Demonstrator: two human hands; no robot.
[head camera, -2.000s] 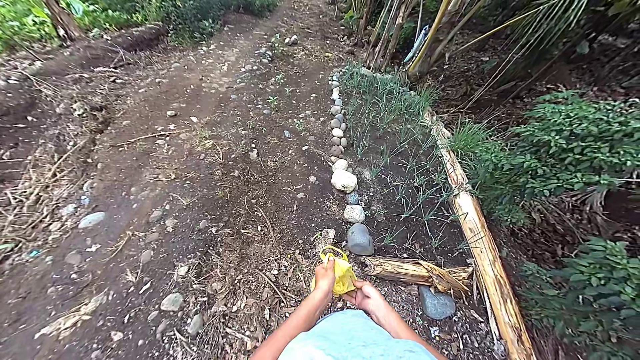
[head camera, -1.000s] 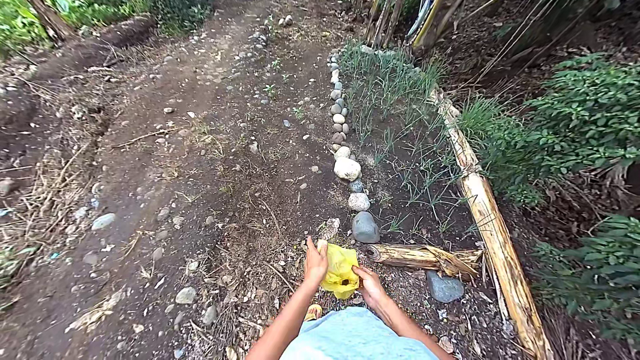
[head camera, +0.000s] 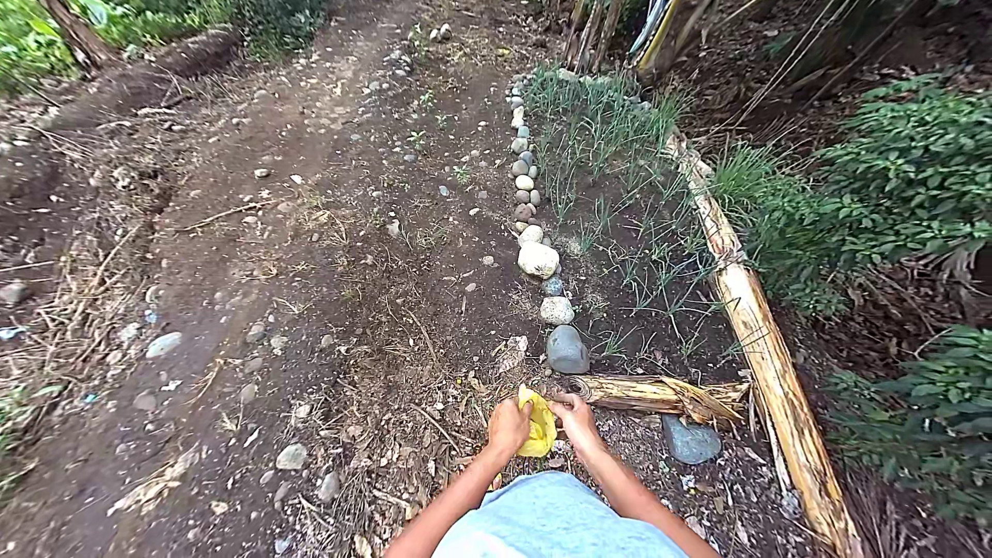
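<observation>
A thin yellow plastic bag (head camera: 539, 434) hangs in front of my body at the lower middle of the head view. My left hand (head camera: 509, 425) grips its left side with curled fingers. At its upper right edge is my right hand (head camera: 575, 418), with thumb and fingers pinched together on the rim. The bag's top edge is drawn up between both hands. What is inside the bag cannot be seen.
A row of stones (head camera: 537, 260) edges a bed of thin green onion-like plants (head camera: 620, 147). A long pale log (head camera: 756, 333) bounds its right side, and a short log (head camera: 655, 394) its near end, beside a grey stone (head camera: 691, 440). Leafy bushes (head camera: 907, 186) stand at right.
My left hand, raised with its fingers apart beside the bag a second ago, is now closed on the bag. The bag looks narrower, and both hands are nearer each other.
</observation>
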